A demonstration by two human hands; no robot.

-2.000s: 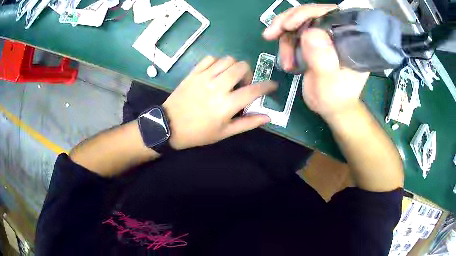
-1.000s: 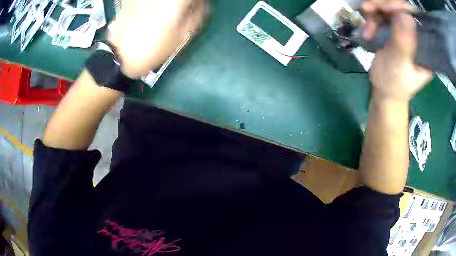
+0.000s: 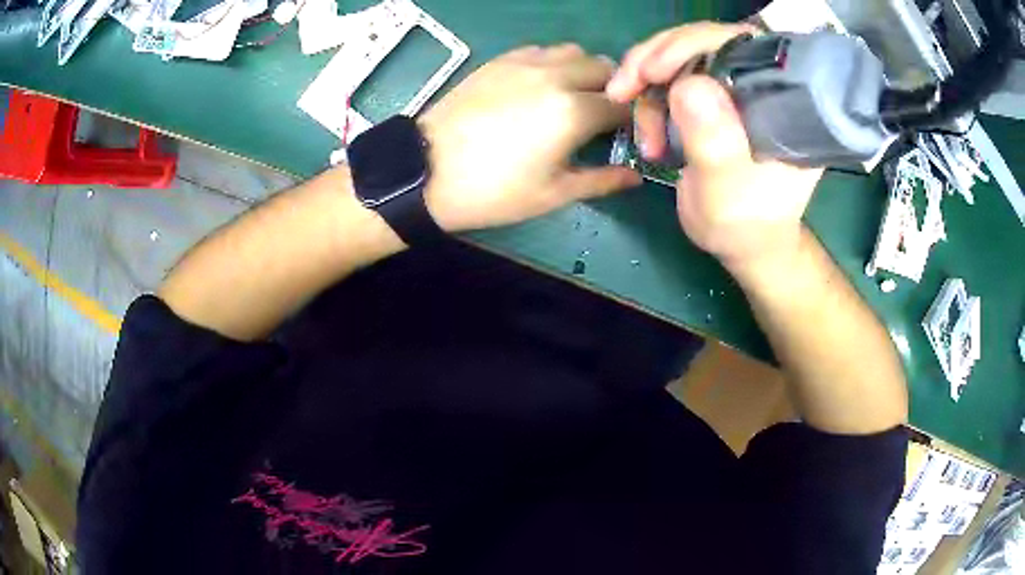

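A white frame with a green circuit board [image 3: 626,152] lies mostly hidden under both hands on the green bench. My left hand [image 3: 511,140], with a black watch on its wrist, grips this frame, its thumb at the near edge and its fingertips partly hidden. My right hand [image 3: 736,185] is closed around a grey and black electric screwdriver [image 3: 804,96]. The driver lies sideways above the frame, its tip hidden by the fingers. Its black cable [image 3: 955,103] runs off to the right.
A loose white frame [image 3: 444,47] lies left of my left hand. More frames [image 3: 197,28] are piled at the far left. Small frames [image 3: 908,219] and a folded-looking white piece [image 3: 955,335] lie at right. A metal feeder [image 3: 894,39] stands behind the driver. A red stool [image 3: 84,146] is beside the bench.
My left hand has come right from the left-side frames to the frame with the board. My right hand has brought the screwdriver left from the feeder, over that frame.
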